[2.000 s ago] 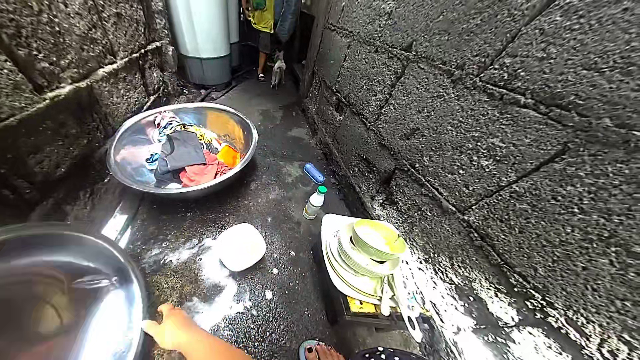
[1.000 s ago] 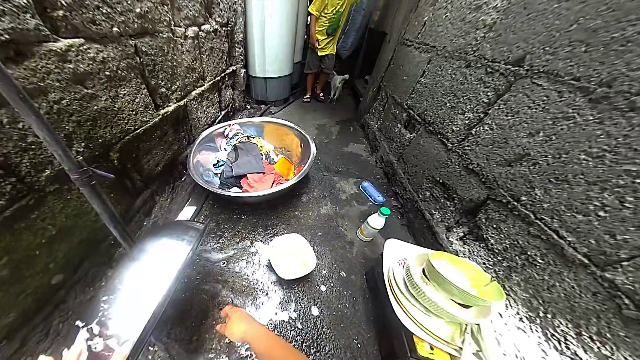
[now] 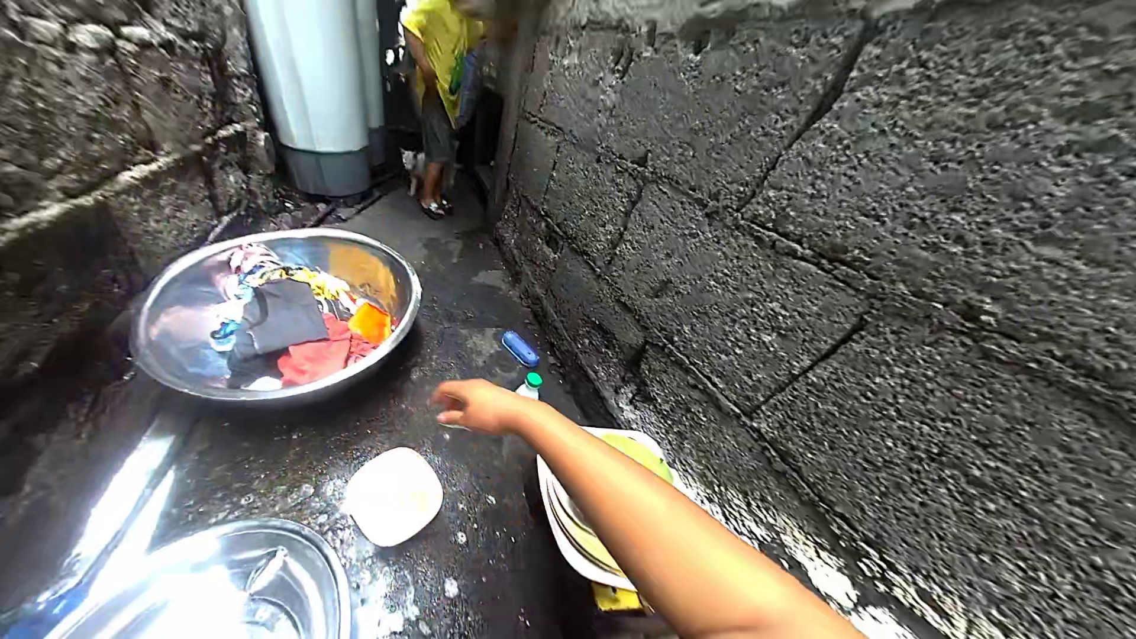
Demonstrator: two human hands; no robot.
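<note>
My right hand (image 3: 479,406) reaches out over the wet floor, fingers loosely bent and nothing seen in them. It is between the large metal basin of clothes (image 3: 404,335) and the bottle with a green cap (image 3: 532,384), which my forearm partly hides. Below and left of the hand lies a white plastic dish (image 3: 393,497). A second metal basin (image 3: 333,568) stands at the lower left, glaring with light. Under my forearm, white and green plates and bowls (image 3: 564,524) are stacked. My left hand is out of view.
A blue scrub brush (image 3: 520,349) lies on the floor near the block wall (image 3: 692,293) on the right. A person in a yellow shirt (image 3: 439,53) stands at the far end beside white barrels (image 3: 311,80), with a small animal (image 3: 412,169) at their legs.
The lower-left basin, tilted up one second ago, now rests lower. My right hand has moved from low over the floor to near the bottle. My left hand has left the view.
</note>
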